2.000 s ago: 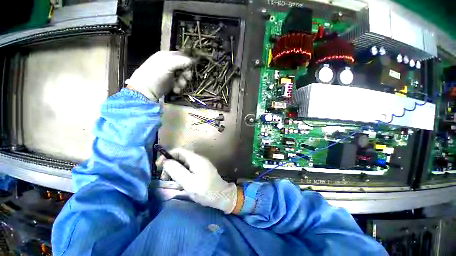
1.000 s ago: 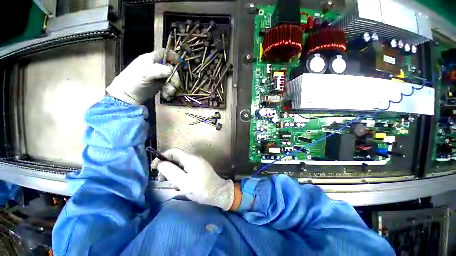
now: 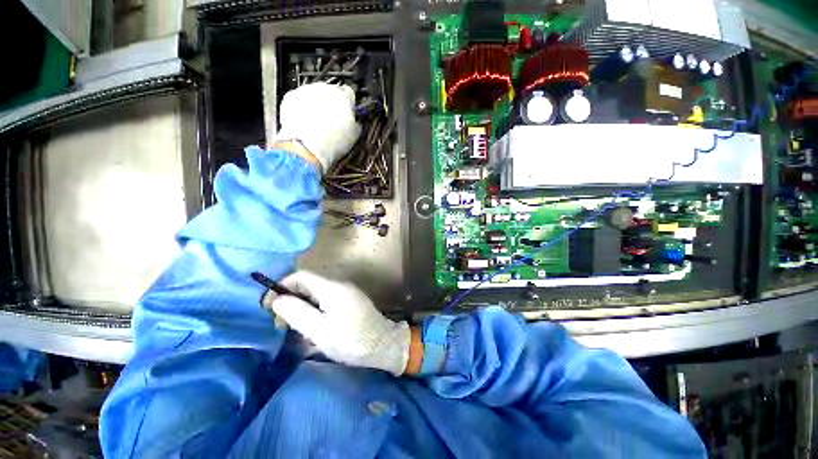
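My left hand (image 3: 320, 123), in a white knit glove, is over the black component bin (image 3: 384, 190). Its fingers are down among the long-stemmed parts (image 3: 369, 161) heaped there, and its palm hides its grip. My right hand (image 3: 336, 323), also gloved, is shut on a slim black hand tool or pen (image 3: 276, 287) below the bin. A small bunch of stemmed parts (image 3: 369, 218) lies on the metal plate (image 3: 359, 260) just below the bin.
A green power circuit board (image 3: 538, 238) in a dark frame lies right of the bin, with wound chokes (image 3: 478, 78) and silver heatsinks (image 3: 628, 157). A blue wire (image 3: 574, 235) runs across it. A bare metal plate (image 3: 117, 197) lies left, and a pale rail (image 3: 72, 330) runs along the near edge.
My left hand has moved right and deeper over the heap, from the bin's left edge, with its back now upward. My right hand still holds the black tool. The whole view has shifted slightly.
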